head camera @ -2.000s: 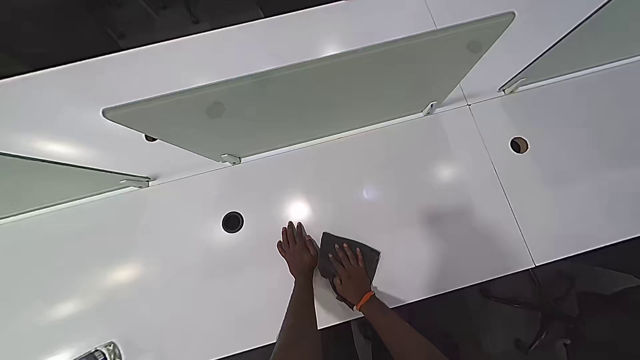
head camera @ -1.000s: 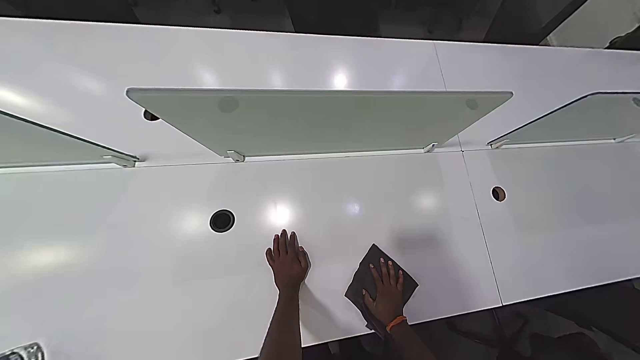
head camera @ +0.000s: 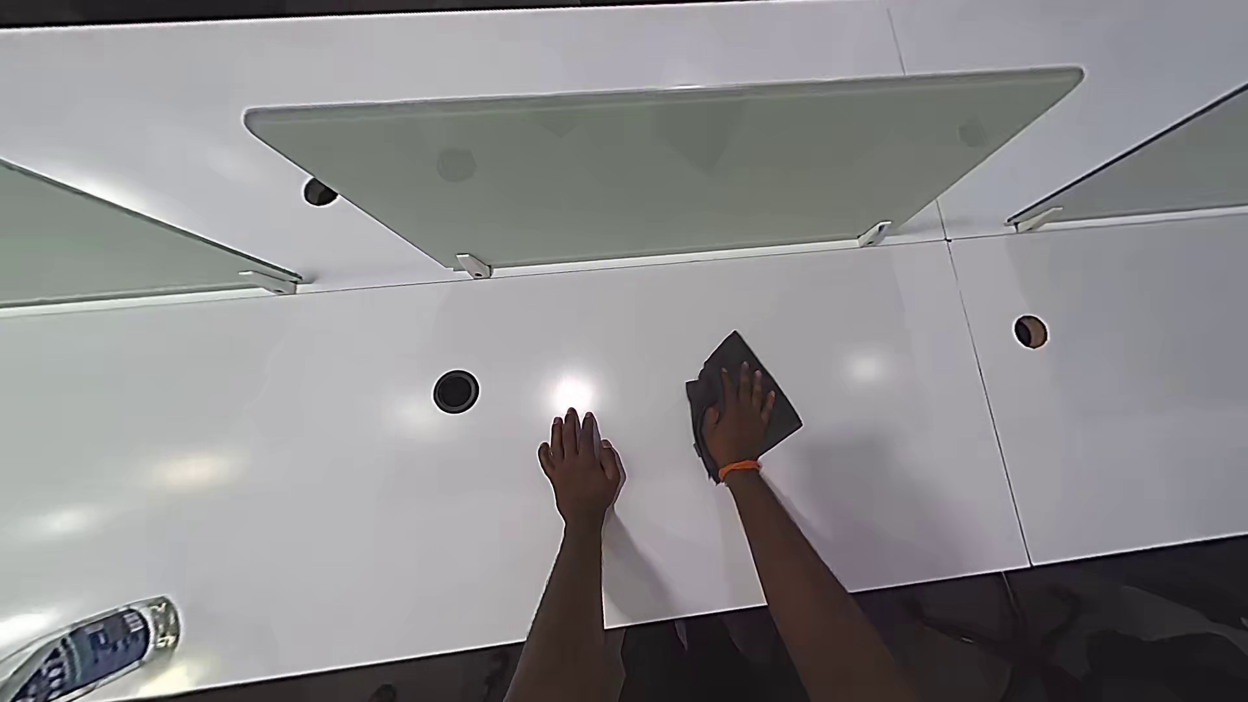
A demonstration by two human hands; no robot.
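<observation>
A dark grey cloth (head camera: 782,421) lies folded on the white desk top (head camera: 341,487). My right hand (head camera: 739,419), with an orange band at the wrist, presses flat on the cloth, fingers pointing away from me. To its left, my left hand (head camera: 583,468) rests palm down on the bare desk surface, fingers slightly spread and holding nothing. A bright light reflection shows just beyond its fingertips.
A frosted glass divider (head camera: 682,175) on white clamps stands behind my hands, with more dividers at left (head camera: 88,244) and right (head camera: 1160,156). Cable holes (head camera: 456,391) (head camera: 1031,331) pierce the desk. A clear-and-blue object (head camera: 97,648), partly cut off, lies at the lower left.
My right hand and the cloth have moved away from the desk's front edge, toward the divider. Two seconds ago they were close beside my left hand; now there is a gap.
</observation>
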